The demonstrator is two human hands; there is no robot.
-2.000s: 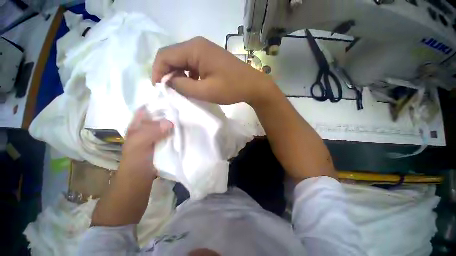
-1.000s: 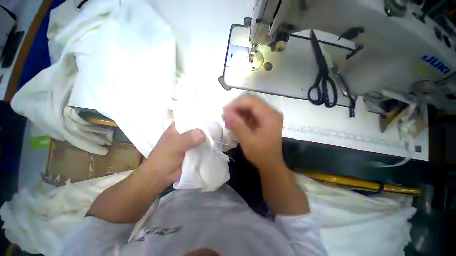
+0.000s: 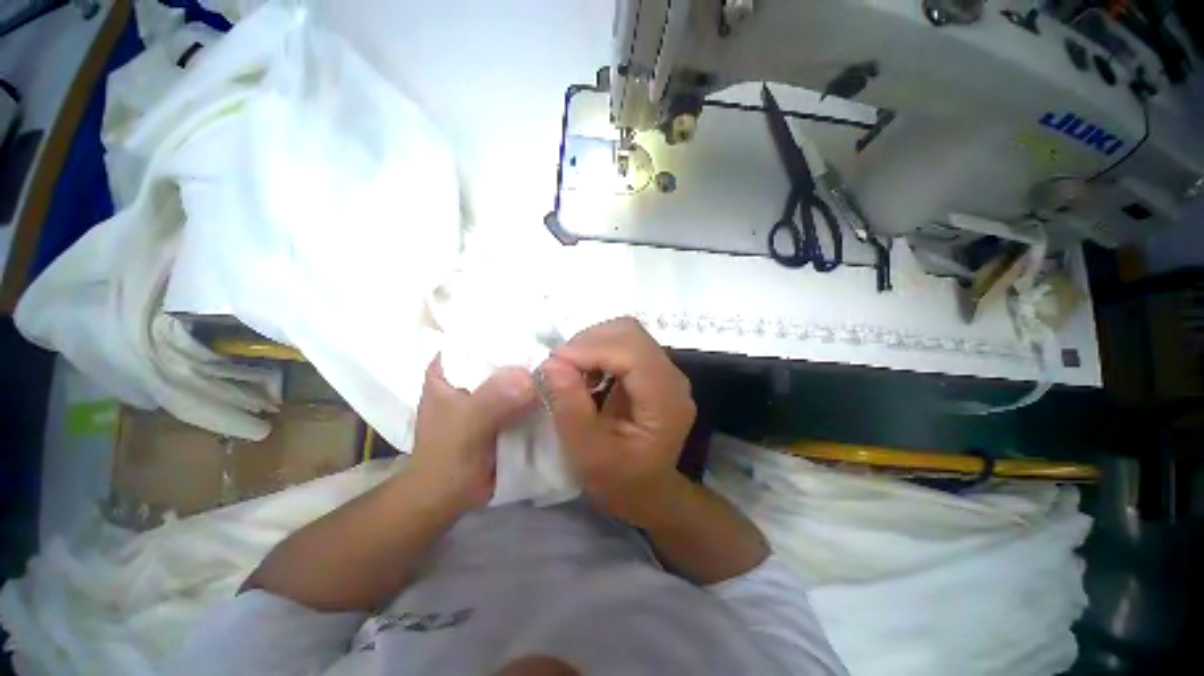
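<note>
A large white garment [image 3: 317, 172] lies heaped on the table left of the needle and runs down to my hands at the table's front edge. My left hand [image 3: 462, 423] is shut on the garment, thumb on top. My right hand [image 3: 621, 416] pinches the garment's edge between thumb and fingers, close beside my left thumb. The fingers hide most of the pinched edge. The needle and presser foot [image 3: 626, 148] stand lit beyond my hands, with no cloth under them.
The sewing machine head [image 3: 951, 119] spans the upper right. Black-handled shears [image 3: 804, 218] and a slim metal tool [image 3: 852, 211] lie right of the needle. Scraps [image 3: 1023, 284] clutter the right table end. A cardboard box [image 3: 238, 462] and white cloth [image 3: 911, 555] are below the table edge.
My right hand has come down and left from beside the bed plate and now meets my left hand at the cloth. My left hand keeps its hold. The view has shifted slightly.
</note>
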